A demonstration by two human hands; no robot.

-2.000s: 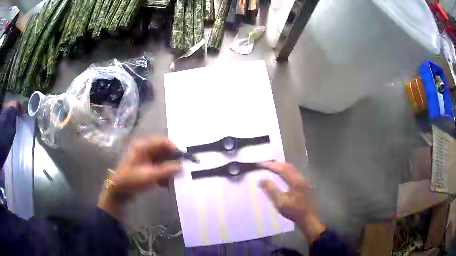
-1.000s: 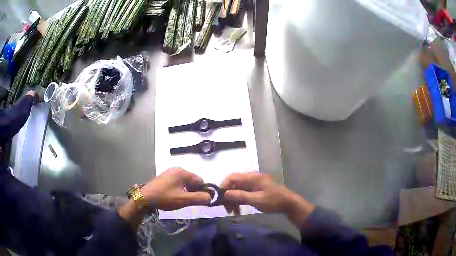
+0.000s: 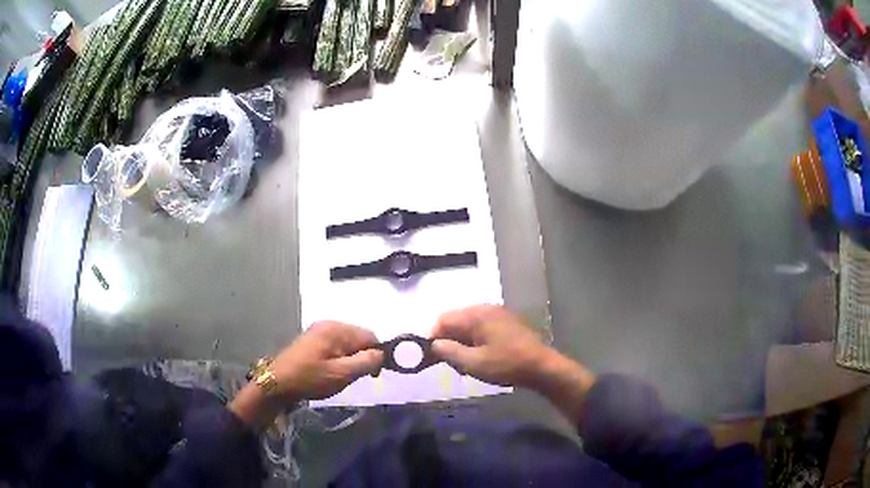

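A white board (image 3: 391, 152) lies on the grey bench. Two black watch straps, an upper one (image 3: 429, 218) and a lower one (image 3: 434, 260), lie across it, one above the other. A third black strap (image 3: 408, 354) is held level over the board's near part. My left hand (image 3: 329, 362) grips its left arm and my right hand (image 3: 491, 353) grips its right arm. The ring with its round hole shows between my fingers; the arms are mostly hidden by them.
A clear plastic bag (image 3: 224, 181) with dark straps and whitish rings lies at left. Green speckled bundles (image 3: 191, 38) line the back. A dark metal post (image 3: 503, 43) and a large white cylinder (image 3: 649, 105) stand right of the board. A blue bin (image 3: 846, 172) is far right.
The third strap has turned from tilted to facing upward between both hands. Two seconds ago the hands were apart. The other person's arm at left has drawn back from the white sheets.
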